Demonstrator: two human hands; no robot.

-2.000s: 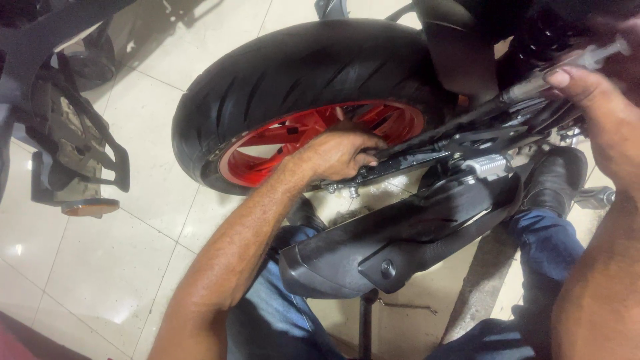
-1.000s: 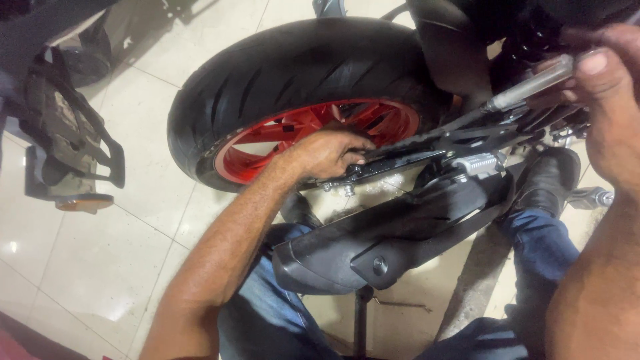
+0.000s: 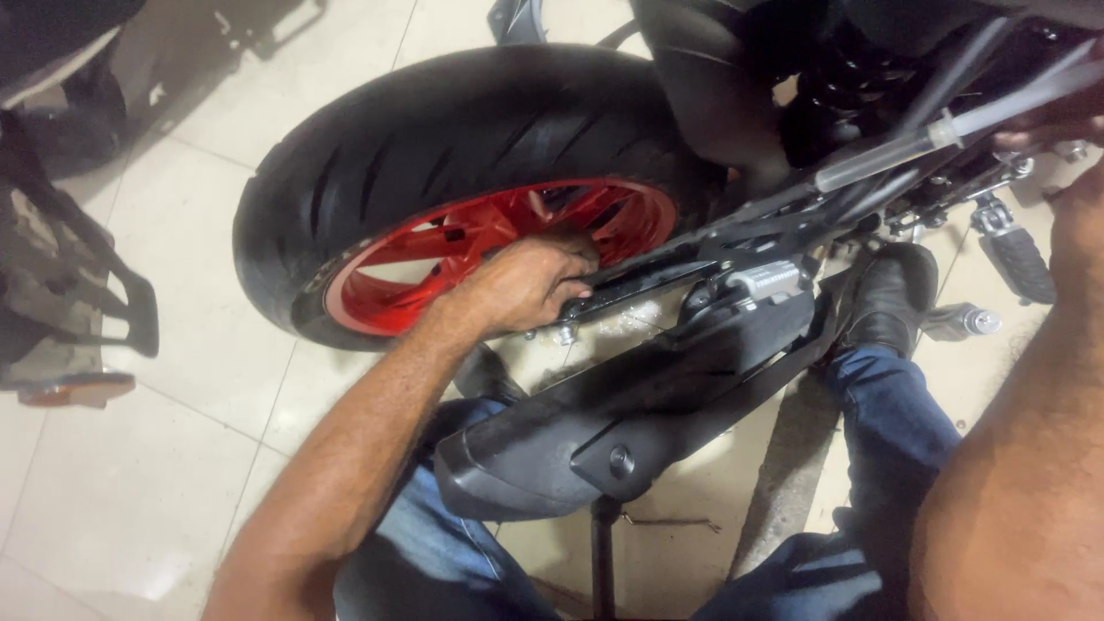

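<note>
My left hand (image 3: 539,280) is curled beside the hub of the motorcycle's red wheel (image 3: 401,315), with its thumb at the end of the black swingarm (image 3: 642,289). Its fingertips are partly hidden, and what they hold cannot be made out. A clear plastic syringe (image 3: 884,161) slants over the swingarm with its plunger drawn far out. At the right edge, my right hand (image 3: 1056,125) is at the plunger end; it is dark and partly cut off by the frame. The black exhaust muffler (image 3: 526,457) lies between my forearms.
The black tyre (image 3: 414,129) rises beyond my left hand. A footpeg (image 3: 1018,259) juts out near my right forearm. Below the muffler, a dark upright post (image 3: 604,552) stands by a thin bent rod (image 3: 673,522) on the tiled floor. Another vehicle's part (image 3: 78,259) is at the left.
My right hand has moved right, to the edge of the view, and the syringe's plunger now shows drawn out of the barrel. My left hand has stayed by the wheel hub.
</note>
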